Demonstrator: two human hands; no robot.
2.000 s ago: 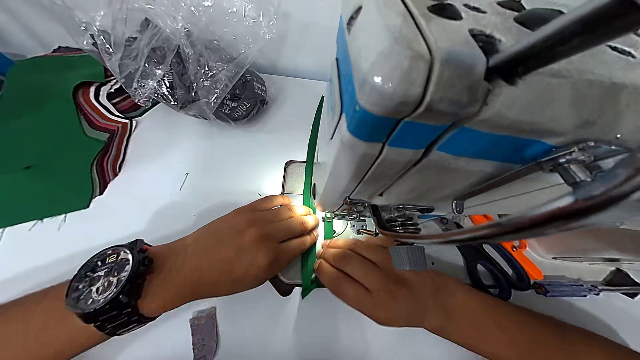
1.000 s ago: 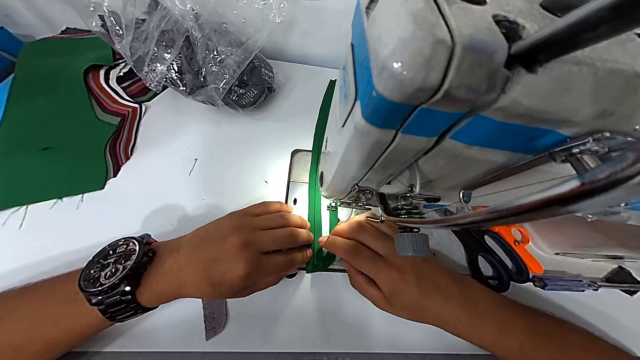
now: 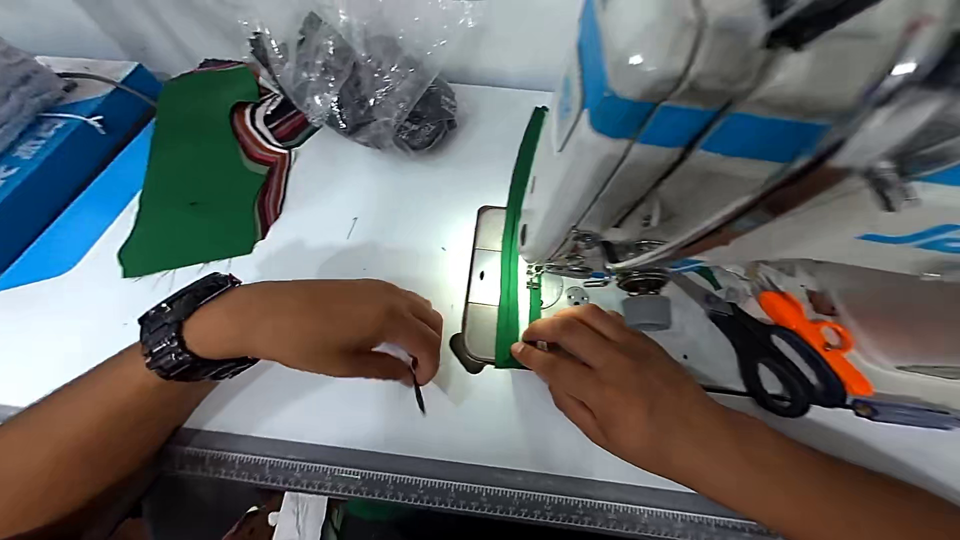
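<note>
My left hand (image 3: 360, 330), with a black watch on its wrist, is off the cloth and pinches a small dark thin piece (image 3: 418, 390) between thumb and finger. My right hand (image 3: 600, 367) rests at the lower end of a green fabric strip (image 3: 510, 285), its fingertips pressing or gripping that end; which one is hidden. The strip lies upright in view across the metal needle plate (image 3: 484, 289), left of the presser foot (image 3: 534, 276). The white and blue sewing machine (image 3: 675, 135) stands over it with its lamp lit.
Stacked green and striped fabric pieces (image 3: 202, 172) lie at the left beside a blue box (image 3: 75, 150). A clear plastic bag (image 3: 360, 82) with dark contents stands behind. Black-handled scissors (image 3: 772, 360) and an orange-handled tool (image 3: 817, 337) lie right. A ruler scale (image 3: 450, 487) runs along the front edge.
My left hand has left the green strip and moved left, now with a small dark piece in its fingers. My right hand stays at the strip's lower end. The view has shifted.
</note>
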